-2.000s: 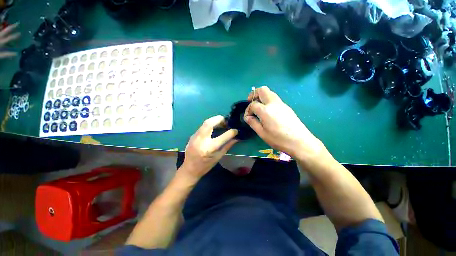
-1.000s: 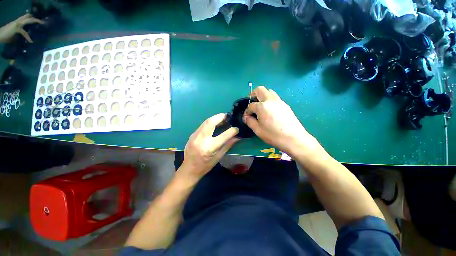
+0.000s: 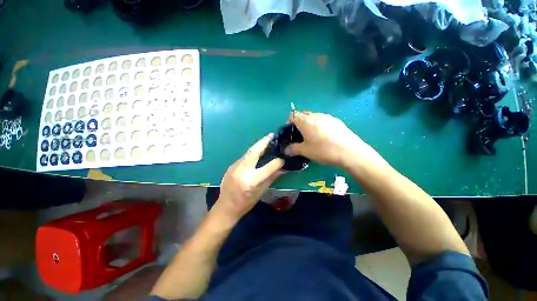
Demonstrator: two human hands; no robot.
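Note:
A black cup housing is between my hands near the bench's front edge. My left hand grips its left side with thumb and fingers. My right hand is at its upper right, with fingertips reaching into or over the opening; they hide most of the inside. A thin pale lead with a light tip sticks up by my right fingers. Left of my hands lies a white parts tray with rows of round pockets. Dark inserts fill its near left end, and tiny specks of small parts lie at its right end.
Several black housings are grouped at the right, below grey and white wrapping. Pale rings lie at the far left. More dark housings show at the back left edge. A red stool stands below the bench. A small pinkish-white piece lies at the front edge.
The other person's hand at the upper left has gone from view, and fewer dark housings show there. My hands stay at the housing; my right fingers have shifted slightly over it.

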